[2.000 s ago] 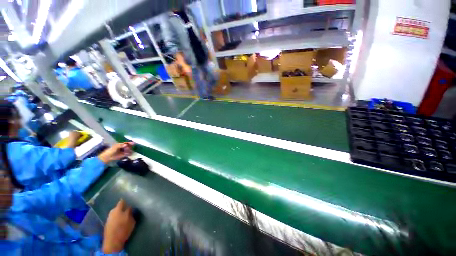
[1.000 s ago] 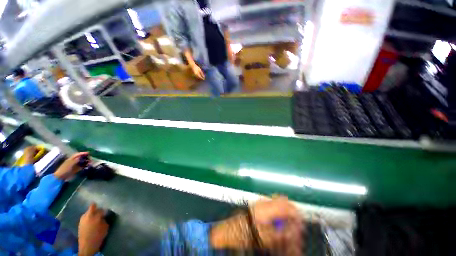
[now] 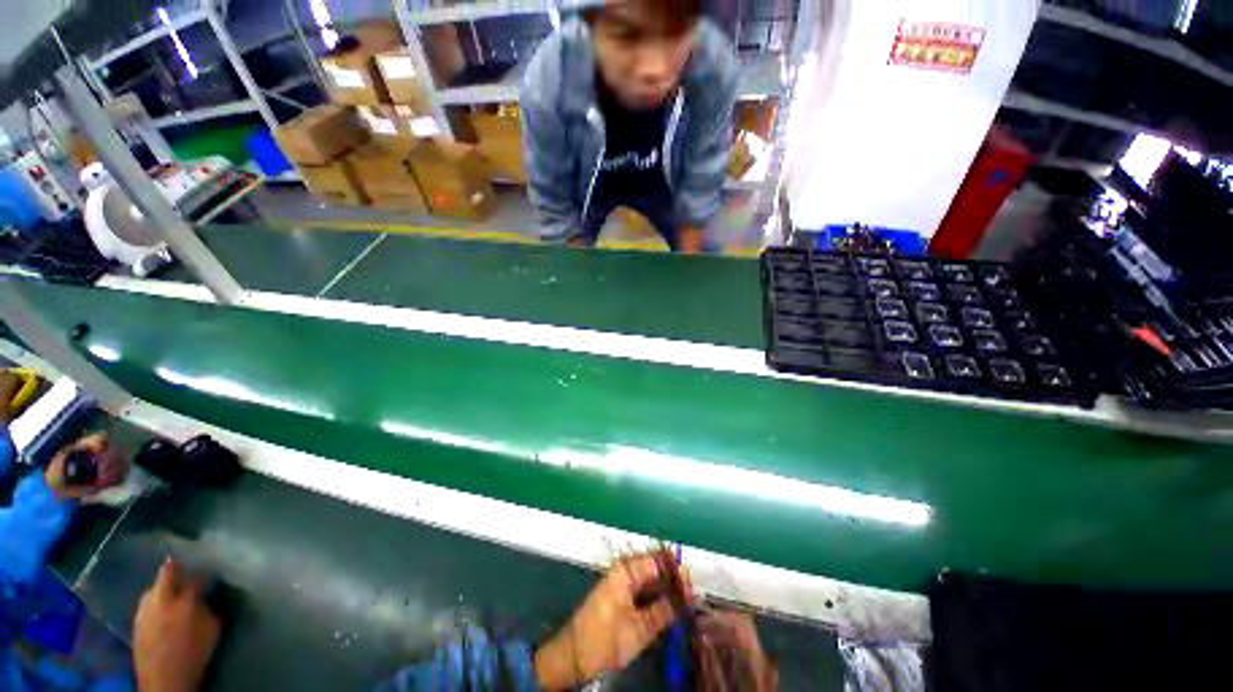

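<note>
My left hand (image 3: 605,625) is low in the centre, coming from a blue sleeve, its fingertips pinching a small dark part (image 3: 665,589). My right hand (image 3: 730,654) is close beside it, blurred and cut by the bottom edge; its grip is unclear. A strip of blue shows between the hands, too blurred to name. A clear zip bag (image 3: 882,665) lies on the bench to the right of my hands.
A black tray (image 3: 1149,635) is at the lower right. Across the green conveyor (image 3: 541,419) is a partly filled compartment tray (image 3: 825,318). A neighbour's hands and black housings (image 3: 203,461) are at left. A person leans in beyond the belt.
The view has swung right. My left hand came into view and is now beside my right hand, which has appeared. The person beyond the belt has come closer and bent forward.
</note>
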